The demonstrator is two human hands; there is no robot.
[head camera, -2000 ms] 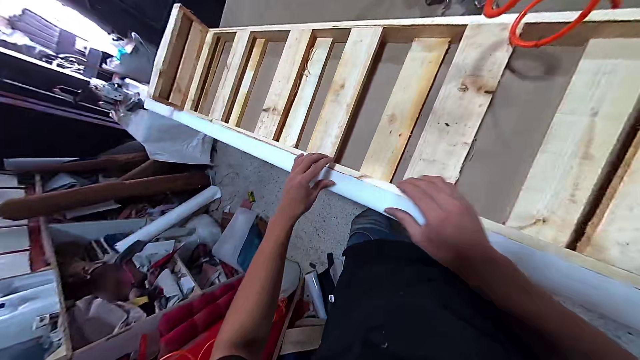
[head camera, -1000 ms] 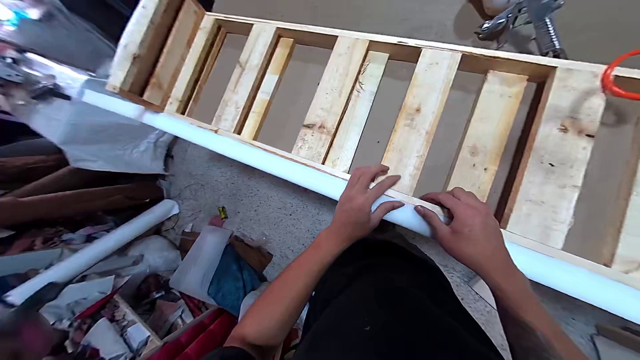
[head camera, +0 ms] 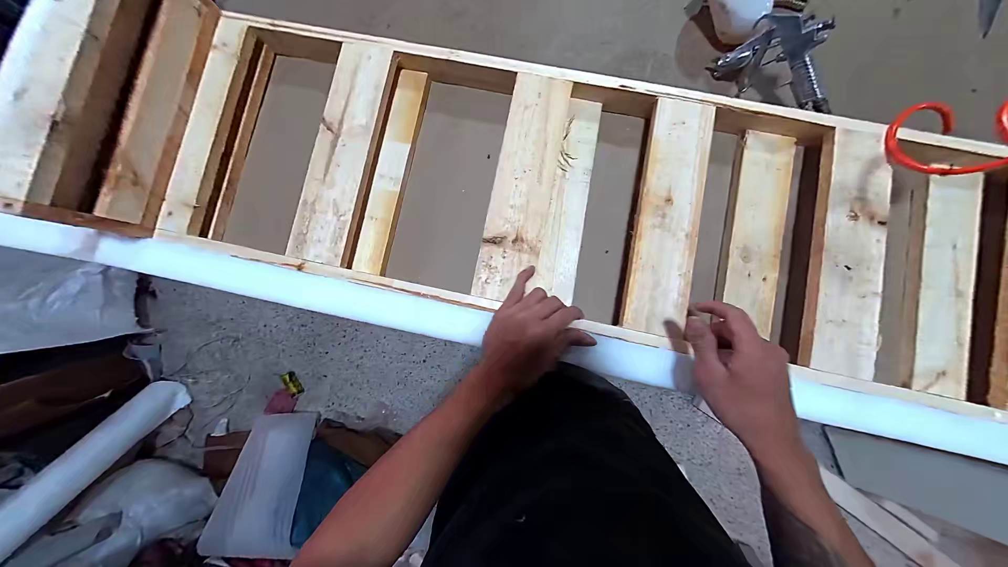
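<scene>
A long wooden slatted frame (head camera: 665,213) lies across the view, with a white foam strip (head camera: 315,298) along its near side. My left hand (head camera: 531,327) rests on the strip and the frame's near rail, its index finger reaching onto a slat and its fingers apart. To its right, my right hand (head camera: 732,354) is at the same edge, thumb and index finger close together over the rail; whether something small is between them cannot be told.
A metal spray gun (head camera: 780,55) and an orange coiled hose (head camera: 906,146) are beyond the frame's far rail. At lower left lie a white roll (head camera: 87,465), a translucent plastic piece (head camera: 256,488) and mixed scraps. Wooden strips (head camera: 882,516) lie at lower right.
The view has shifted a lot along the frame. My hands were on the foam strip, close together one second ago; now they are farther apart, and the right one has lifted its fingers over the rail.
</scene>
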